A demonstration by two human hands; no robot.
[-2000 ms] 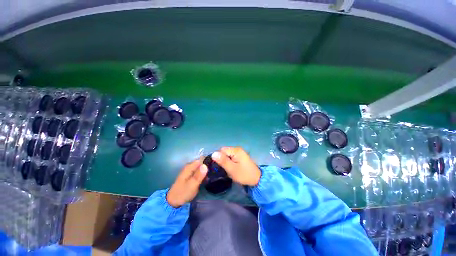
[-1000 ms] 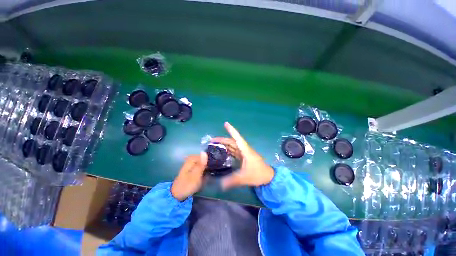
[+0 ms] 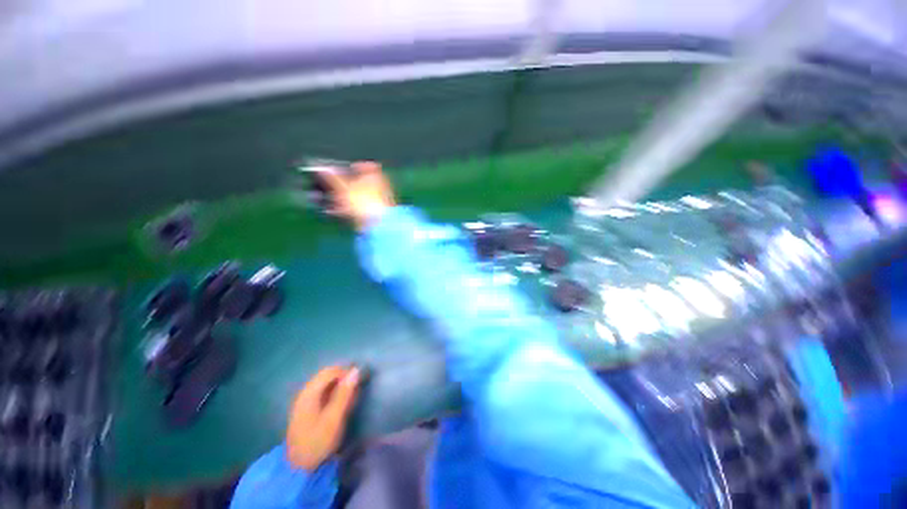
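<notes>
The picture is blurred. My right hand [image 3: 362, 193] reaches out over the bright green strip, its fingers at a round black part [image 3: 323, 179] with shiny clear film. My left hand [image 3: 320, 416] is low over the near side of the dark green bench [image 3: 269, 348], its fingers bent; whether it holds anything cannot be made out. A second black part in film [image 3: 174, 231] lies on the strip farther left. A cluster of black discs [image 3: 204, 318] lies on the bench at left. A few more black discs [image 3: 569, 294] lie right of my right sleeve.
A blister tray with dark discs [image 3: 50, 388] is at the left edge. Shiny clear blister trays [image 3: 676, 288] cover the right side, below a white post [image 3: 696, 119]. More dark-spotted trays [image 3: 766, 427] are at lower right. A blue shape [image 3: 837, 171] is at far right.
My hands have parted. My right hand has moved forward to the green strip with a black part at its fingers; my left hand is lower left. The view has swung right.
</notes>
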